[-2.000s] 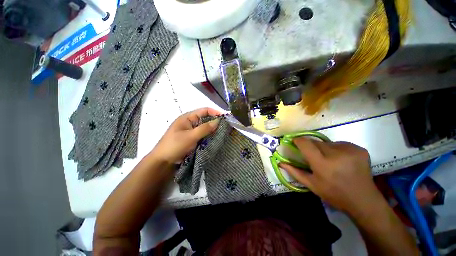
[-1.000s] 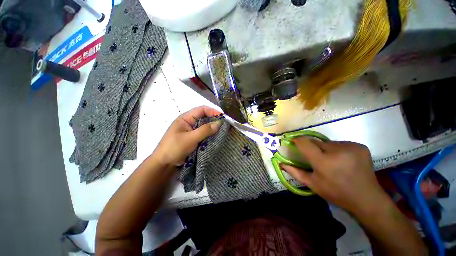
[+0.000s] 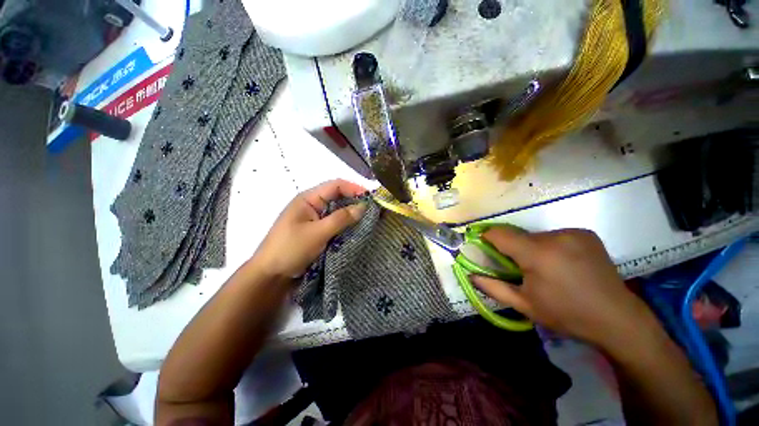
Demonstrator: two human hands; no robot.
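My left hand (image 3: pixel 304 229) pinches the upper edge of a grey patterned cut piece (image 3: pixel 387 283) between thumb and fingers. The piece is bunched below that hand and hangs over the table's front edge. My right hand (image 3: pixel 562 279) holds scissors with green loop handles (image 3: pixel 491 314). The blades point left, with their tips at the pinched cloth edge beside my left fingertips; I cannot tell whether they touch it. A fanned stack of grey patterned panels (image 3: pixel 179 158) lies at the table's left.
The off-white sewing machine head (image 3: pixel 533 50) stands behind my hands, with a yellow thread bundle (image 3: pixel 574 96) hanging on it. A dark object (image 3: pixel 707 179) lies at the right. A short dark cylinder (image 3: pixel 96 119) is at far left. A blue rim (image 3: pixel 695 308) shows below right.
The scissor handles have shifted slightly and the blades look turned, now reflecting yellow. My left hand keeps its pinch on the cloth. The whole view has shifted a little.
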